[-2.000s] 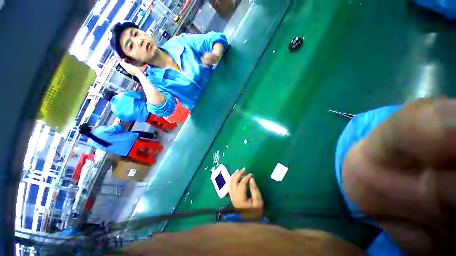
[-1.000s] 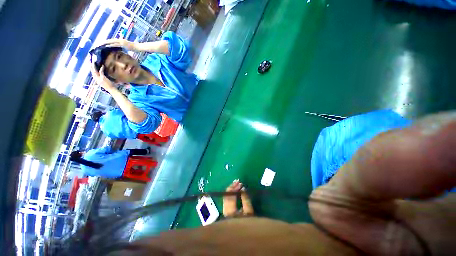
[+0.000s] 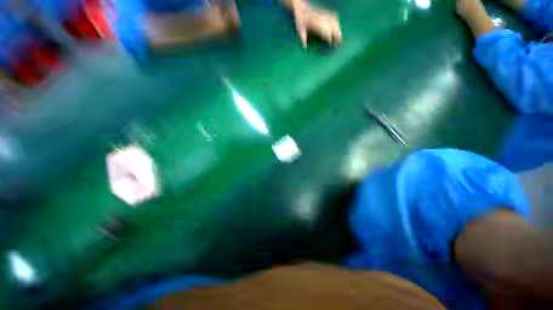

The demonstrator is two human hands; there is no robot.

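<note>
The picture is blurred. A small white slip (image 3: 286,149) lies on the green surface near the middle. Thin silver tweezers (image 3: 387,126) lie to its right. A larger pinkish-white object (image 3: 132,175) is at the left, too blurred to identify. Small pale bits (image 3: 206,131) lie between it and the slip. Large, close bare skin at the bottom edge and at the lower right, with a blue sleeve, looks like my forearms. Neither of my hands can be made out; they are beyond the picture's edge.
Across the green surface (image 3: 339,91), another person's hand (image 3: 318,25) rests near the top, with a blurred blue-sleeved arm (image 3: 194,27) beside it. Another blue sleeve (image 3: 509,63) reaches in at the top right. A small dark blurred thing (image 3: 112,227) is at the lower left.
The view has swung down over the green surface; the opposite worker's face is gone from it. That worker's hand is now on the surface. The small hand near the white device no longer shows.
</note>
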